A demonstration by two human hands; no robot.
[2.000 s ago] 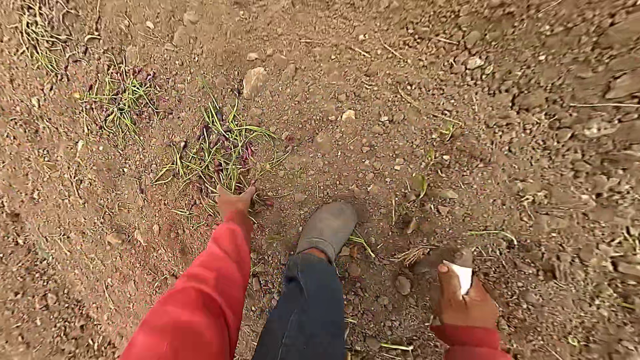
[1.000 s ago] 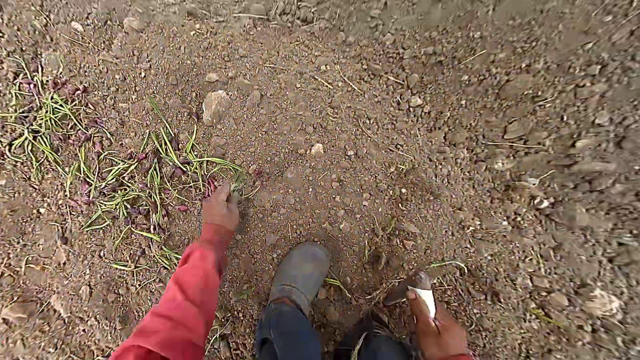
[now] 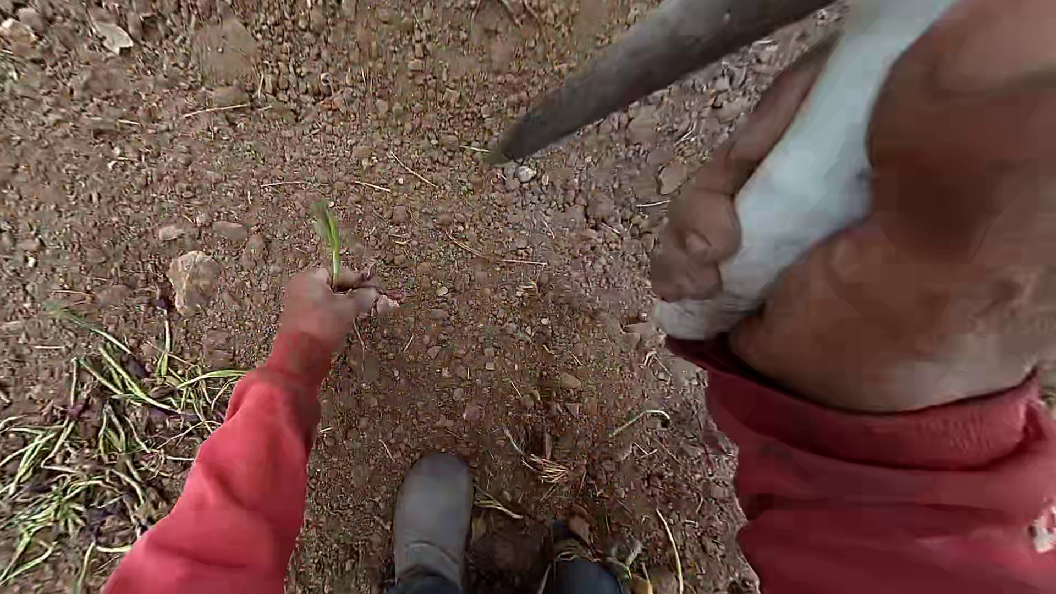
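My left hand (image 3: 326, 305), in a red sleeve, is closed on a small green-leaved plant (image 3: 330, 235); its reddish lower end shows by my fingers. My right hand (image 3: 932, 206) is raised close to the camera at the right. It grips the white handle (image 3: 808, 181) of a tool whose dark, dull blade (image 3: 627, 74) points down and left over the soil. Whether the handle is wrapped in cloth or is plastic, I cannot tell. Left of my left sleeve, plants with long green leaves and purplish parts (image 3: 115, 421) lie in a loose heap on the ground.
The ground is brown, stony soil with dry stalks. A pale stone (image 3: 194, 280) lies left of my left hand. My grey shoe (image 3: 433, 516) stands at the bottom, with my other foot (image 3: 573, 544) beside it. A few loose green stems (image 3: 643, 419) lie to the right.
My right hand has come up from low on the right, close to the camera, with the tool in it. My left hand has moved away from the heap of plants.
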